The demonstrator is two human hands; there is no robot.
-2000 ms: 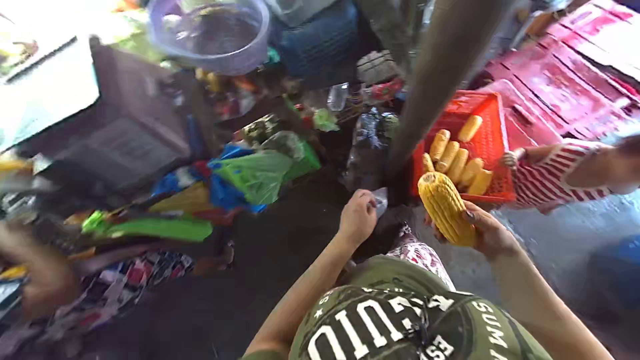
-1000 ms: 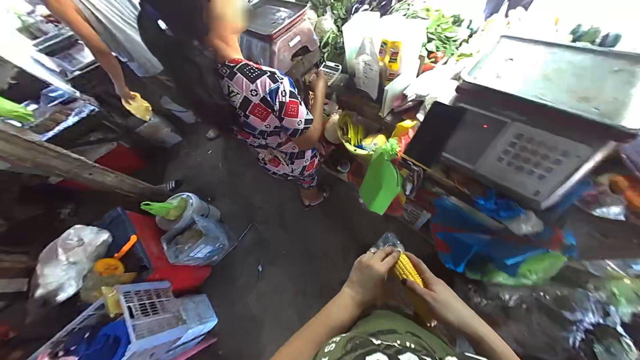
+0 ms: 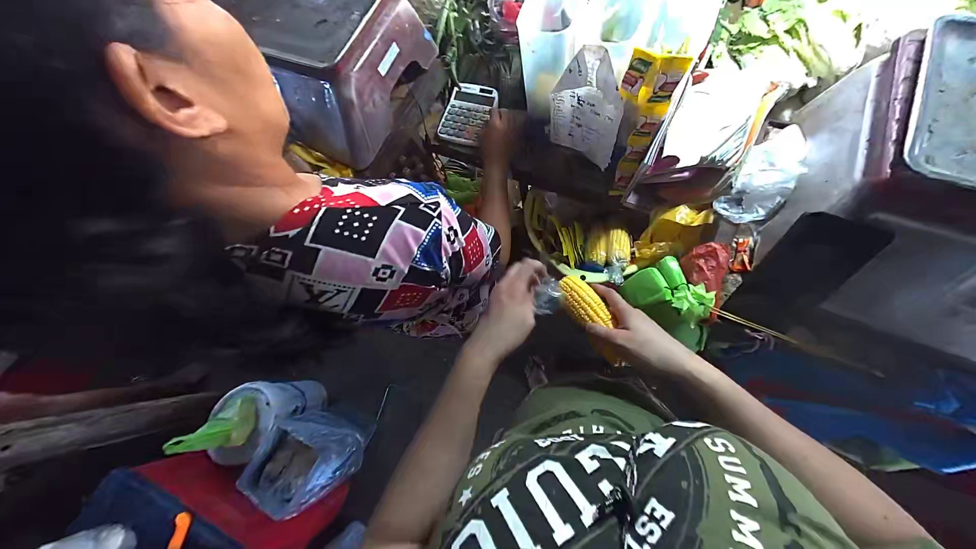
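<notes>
My right hand grips the lower part of two ears of yellow corn, held at a slant in front of my body. Just to their left, my left hand holds a small clear plastic bag at the tip of the corn. Beyond my hands, more corn cobs sit in a basket, some with clear plastic at the end. Green plastic bundles lie right beside my right hand's corn.
A person in a patterned shirt is close at the left, one hand by a calculator. A large scale stands at the right. Lower left are a white pail, a clear bag and a red lid.
The view has swung away from the orange crate of corn. My left hand, apart from the corn two seconds ago, is now at its tip with the plastic bag. The person in the patterned shirt appears much nearer.
</notes>
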